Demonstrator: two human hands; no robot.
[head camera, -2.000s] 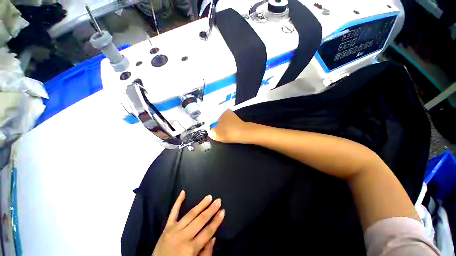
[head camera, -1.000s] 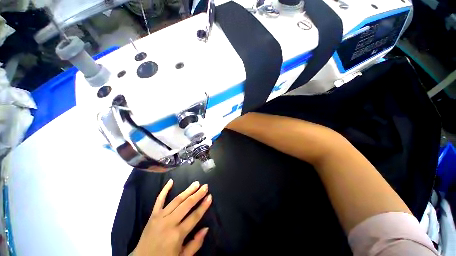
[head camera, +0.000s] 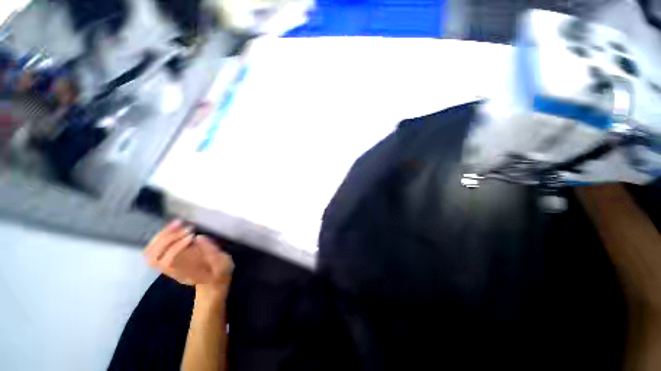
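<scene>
The view is blurred. The black garment cloth (head camera: 406, 239) lies over the right part of the white table and towards my lap. The sewing machine head (head camera: 572, 80) is at the upper right, with the presser foot area at the cloth hidden or too blurred to tell. My left hand (head camera: 190, 257) is off the cloth on the table, at the table's front left edge, with its fingers curled; whether it holds anything is unclear. My right forearm shows at the right edge, reaching under the machine head, and my right hand is hidden behind it.
The white table top (head camera: 290, 123) runs left of the cloth, with its front edge beside my left hand. A blue bin (head camera: 370, 18) stands behind the table. Blurred pale and dark items are at the upper left.
The view has swung left, so the machine now sits at the right. My left hand has left the cloth near the foot and moved to the table's front left edge.
</scene>
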